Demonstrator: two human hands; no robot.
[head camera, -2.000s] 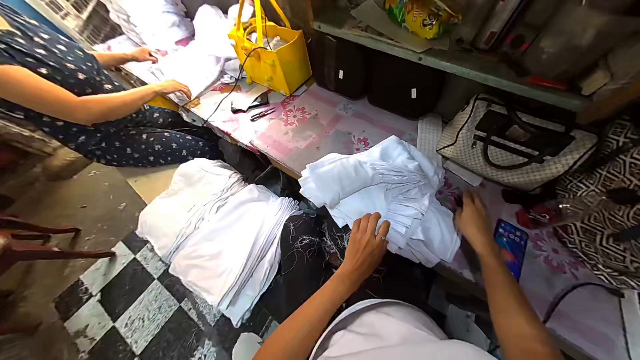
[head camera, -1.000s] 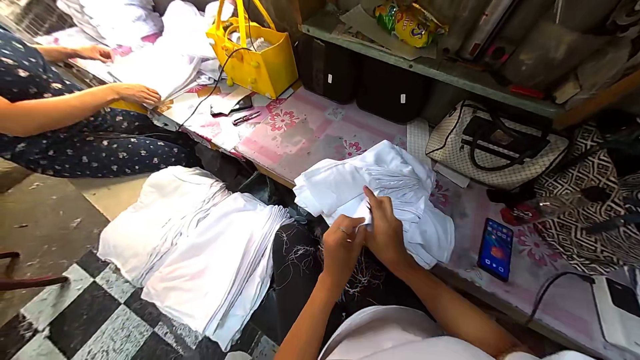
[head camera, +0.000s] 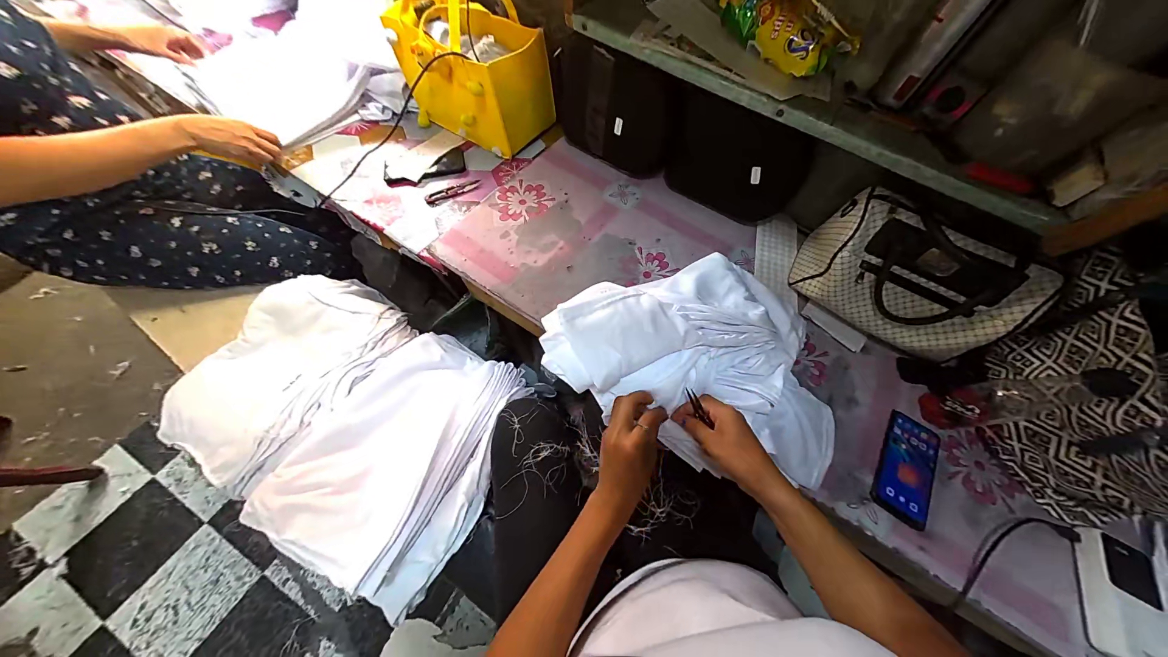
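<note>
A pile of white cloth pieces (head camera: 675, 328) lies on the table edge in front of me. My left hand (head camera: 631, 438) pinches the near edge of the top cloth between thumb and fingers. Close to its right, my right hand (head camera: 725, 438) holds small dark thread snips (head camera: 699, 409), their points upward over the cloth. Loose thread ends (head camera: 662, 502) hang over my dark-clothed lap below the hands. To the left, a second stack of white cloth pieces (head camera: 365, 456) rests beside my leg.
The pink flowered tabletop (head camera: 584, 219) bears a phone (head camera: 906, 467), a checked handbag (head camera: 931, 274) and a yellow bag (head camera: 493, 91). A shelf (head camera: 821, 137) overhangs the back. At the upper left, a co-worker's hands (head camera: 228, 137) touch other white cloth. A cable (head camera: 995, 547) runs at the right.
My right hand, at the right of the pile two seconds ago, has come to the cloth's near edge beside my left hand. The phone lies uncovered by my arm.
</note>
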